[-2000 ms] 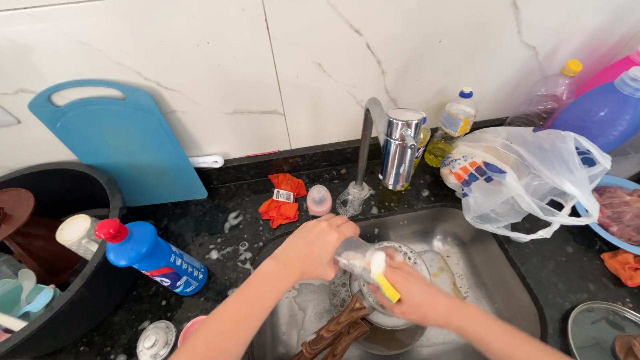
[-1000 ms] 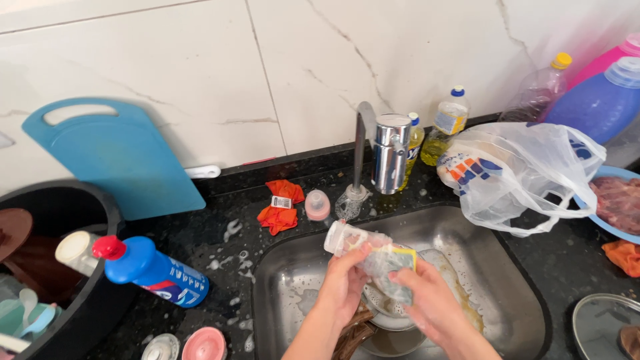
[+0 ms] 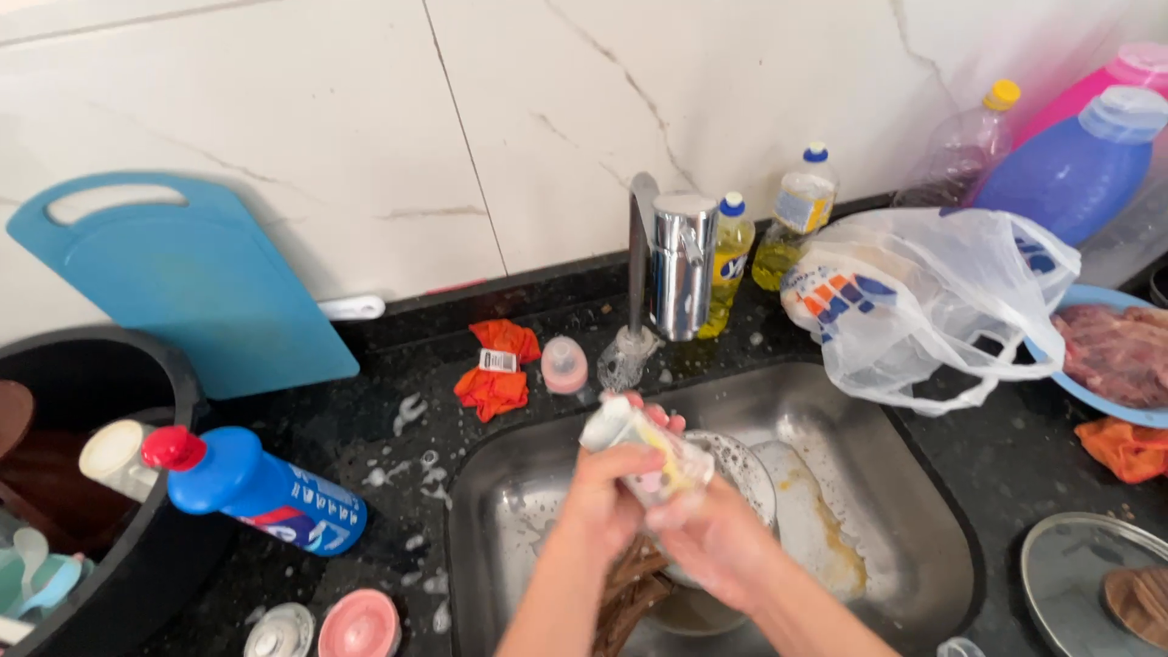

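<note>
Both hands hold a small clear plastic bottle point(image 3: 643, 447) over the steel sink point(image 3: 876, 511). My left hand point(image 3: 607, 493) wraps its side, fingertips near the upper end. My right hand point(image 3: 707, 543) closes around the lower end. Something yellow shows at the bottle, blurred; whether it is inside cannot be told. Below my hands, pans with brown handles point(image 3: 630, 584) and a soapy metal pot point(image 3: 739, 465) lie in the sink. A pink bottle nipple with its cap point(image 3: 564, 365) stands on the counter behind, beside an orange cloth point(image 3: 497, 370).
The faucet point(image 3: 637, 255) stands behind the sink, near a chrome canister point(image 3: 683, 265) and dish soap bottles. At left are a blue detergent bottle point(image 3: 265, 493), a black tub point(image 3: 173, 365) and a blue cutting board point(image 3: 192, 274). A plastic bag point(image 3: 922, 301), a meat bowl point(image 3: 1122, 411) and a glass lid point(image 3: 1077, 575) sit right.
Two seconds ago a yellow sponge showed in my right hand at the bottle. Since one second ago the bottle has turned in my hands, its pale end now toward the upper left.
</note>
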